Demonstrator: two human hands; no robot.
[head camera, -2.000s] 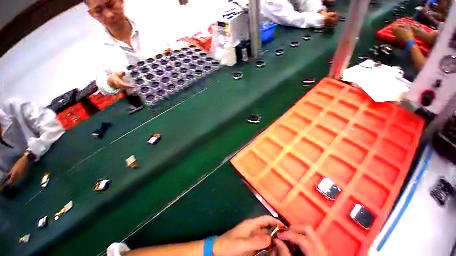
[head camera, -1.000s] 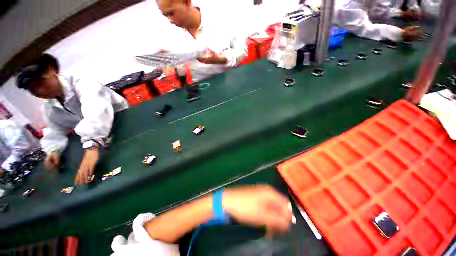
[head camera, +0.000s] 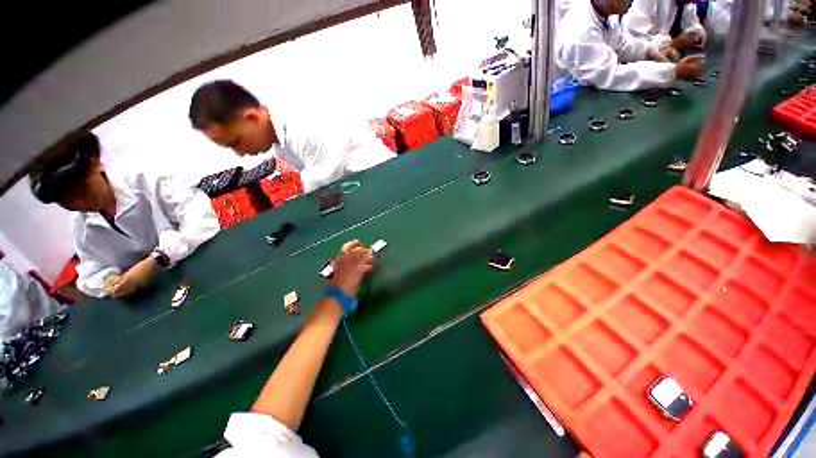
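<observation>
My left hand (head camera: 355, 266), bare with a blue wrist strap, reaches over the green conveyor belt (head camera: 429, 233). A small white-topped piece (head camera: 379, 246) lies at its fingertips; whether the fingers grip it or only touch it cannot be told. An open watch module (head camera: 327, 268) lies just left of the hand, partly hidden by it. My right hand is out of the picture. The red-orange tray (head camera: 573, 315) stands at the right, with a dark-glass watch module (head camera: 669, 397) and another module (head camera: 720, 445) in its near pockets.
More small units, such as an open module (head camera: 241, 330) and a white piece (head camera: 291, 301), lie along the belt. Dark watch housings (head camera: 527, 158) form a row further back. Two coworkers in white coats sit opposite. A metal post (head camera: 540, 72) and crumpled white paper (head camera: 760, 199) stand beyond.
My left hand has moved from beside the tray out over the belt. My right hand, earlier at the tray's edge, is gone from view. The coworker opposite no longer holds the housing tray in view.
</observation>
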